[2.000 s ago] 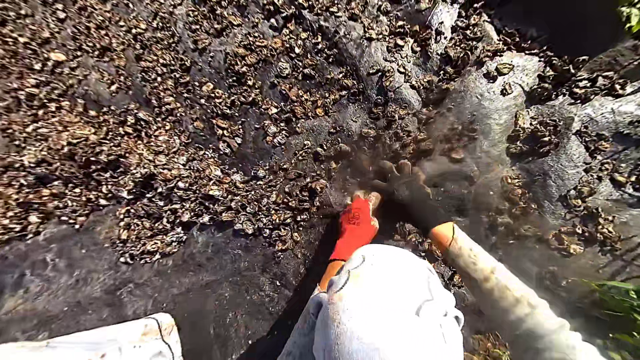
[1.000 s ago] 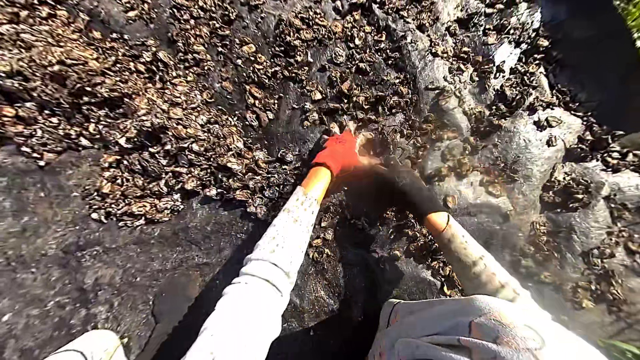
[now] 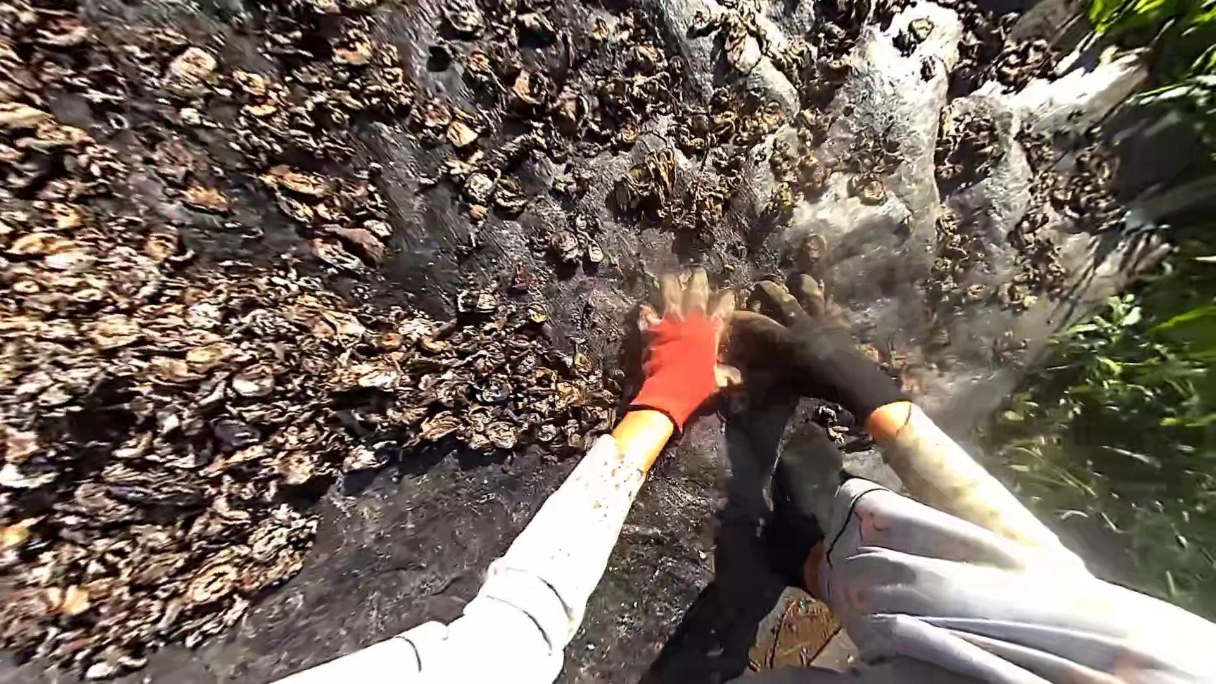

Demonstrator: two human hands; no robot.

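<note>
My left hand (image 3: pixel 686 351), in a red glove with worn, dusty fingertips, lies with its fingers spread on a dark ground sheet (image 3: pixel 456 541). Close beside it on the right is my right hand (image 3: pixel 807 332), in a dark glove, blurred, its fingers apart over the sheet. I see nothing held in either hand. Dried, shrivelled brown pieces (image 3: pixel 351 370), perhaps sliced fruit, lie thickly to the left of the hands. Thinner clumps (image 3: pixel 665 185) of them are scattered just beyond the fingertips. Dust blurs the surface to the right of my right hand.
Pale, wrinkled sheeting (image 3: pixel 893 95) with more scattered pieces rises in folds at the upper right. Green grass and weeds (image 3: pixel 1130 361) border the right side. My leg in light trousers (image 3: pixel 959 579) is at the lower right, with dark shadows beside it.
The view has shifted, showing more grass on the right. The fingers of my left hand are spread more plainly than a second ago. Both hands stay close together on the sheet.
</note>
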